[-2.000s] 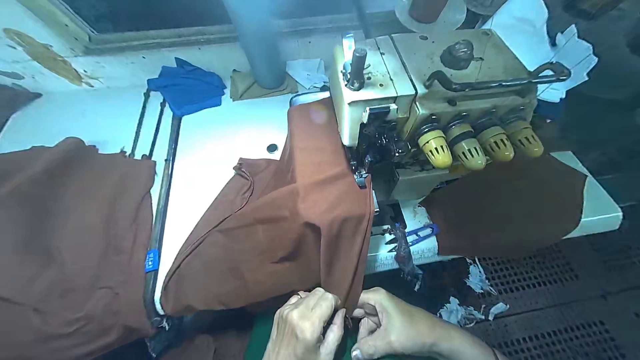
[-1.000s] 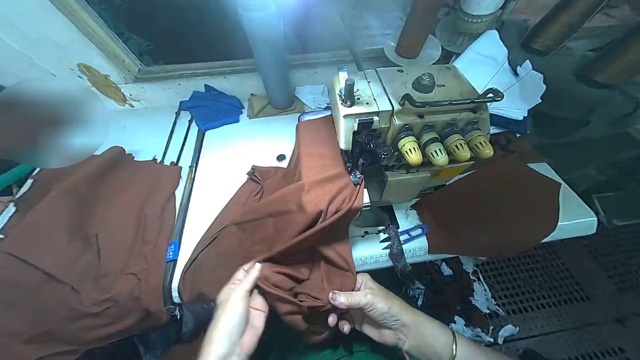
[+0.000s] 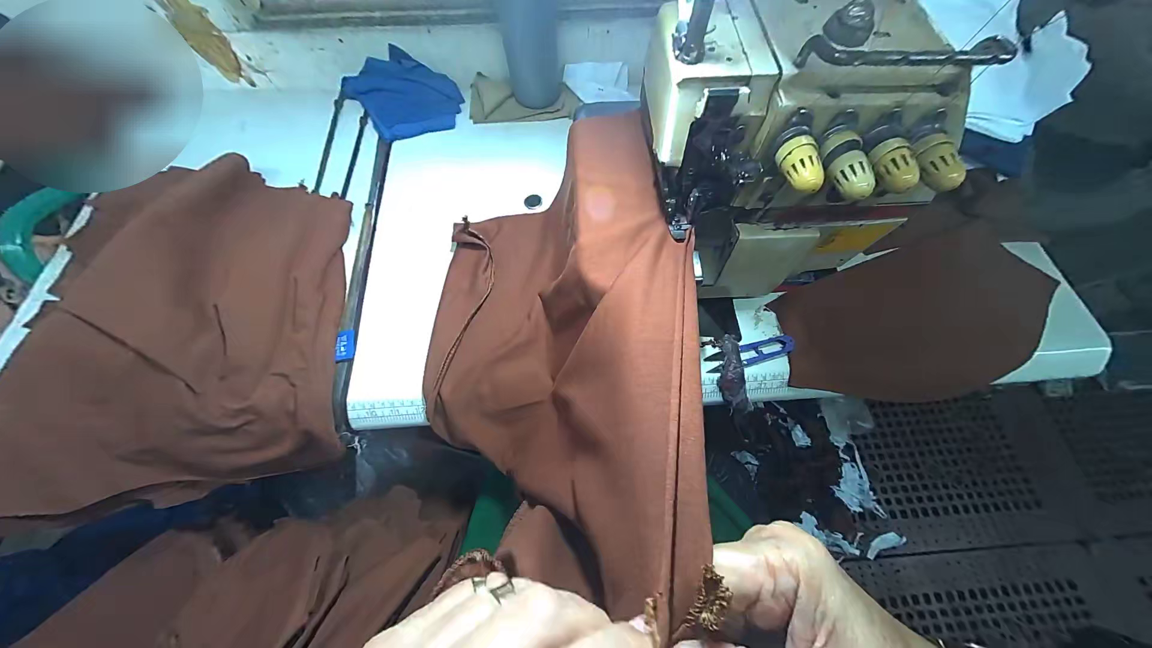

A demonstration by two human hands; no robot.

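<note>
A brown fabric piece (image 3: 621, 360) runs from under the presser foot (image 3: 679, 225) of an overlock sewing machine (image 3: 720, 108) down past the white table's front edge. At the bottom of the view my left hand (image 3: 513, 616) grips its lower end, a ring on one finger. My right hand (image 3: 783, 585) is at the right side of the same end, beside a frayed, overcast edge; its fingertips are partly hidden by the cloth and the frame's edge. The two layers lie edge to edge along the right side, stretched fairly straight between foot and hands.
Blue thread snips (image 3: 765, 349) lie right of the cloth, near a dark brown piece (image 3: 918, 315). More brown fabric (image 3: 180, 342) is heaped at left beyond a metal rod (image 3: 360, 279). A blue cloth (image 3: 405, 94) lies at the back. Thread scraps hang below the table's edge.
Both hands have moved down, and the cloth, bunched and spread a second ago, now hangs straighter from the foot. My left hand, apart from the right then, is now close to it.
</note>
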